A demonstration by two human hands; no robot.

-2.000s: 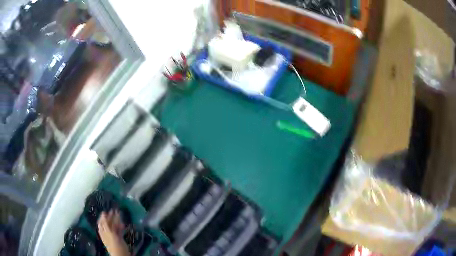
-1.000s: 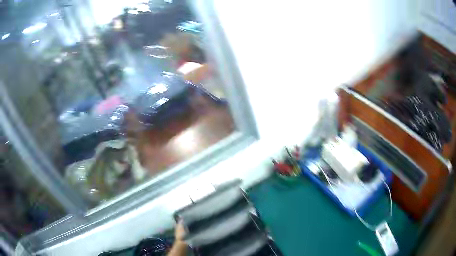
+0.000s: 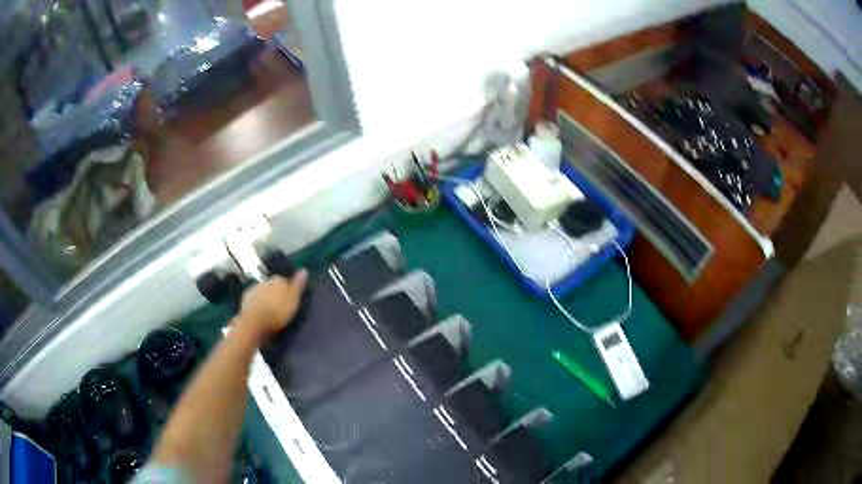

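My left hand (image 3: 270, 304) reaches in from the bottom left to the far end of a row of dark retail boxes (image 3: 354, 378). The boxes have white edges, and several grey-white flaps stand up along their right side. Small black rounded parts (image 3: 219, 285) and a white piece lie just beyond my hand. The fingers are blurred, and I cannot tell whether they grip anything. My right hand is not in view. Several black headphones (image 3: 167, 352) lie on the green bench left of my forearm.
A blue tray (image 3: 548, 284) holds a cream box and white cables. A white handheld meter (image 3: 620, 361) and a green tool (image 3: 582, 377) lie nearby. A pen holder (image 3: 413, 196) stands by the wall. An orange-brown cabinet (image 3: 605, 180) and brown carton (image 3: 756, 378) are at right. A window is at upper left.
The view has shifted, bringing the box row and its raised flaps more fully into view. My left hand now shows at the row's far end; earlier it was at the lower edge.
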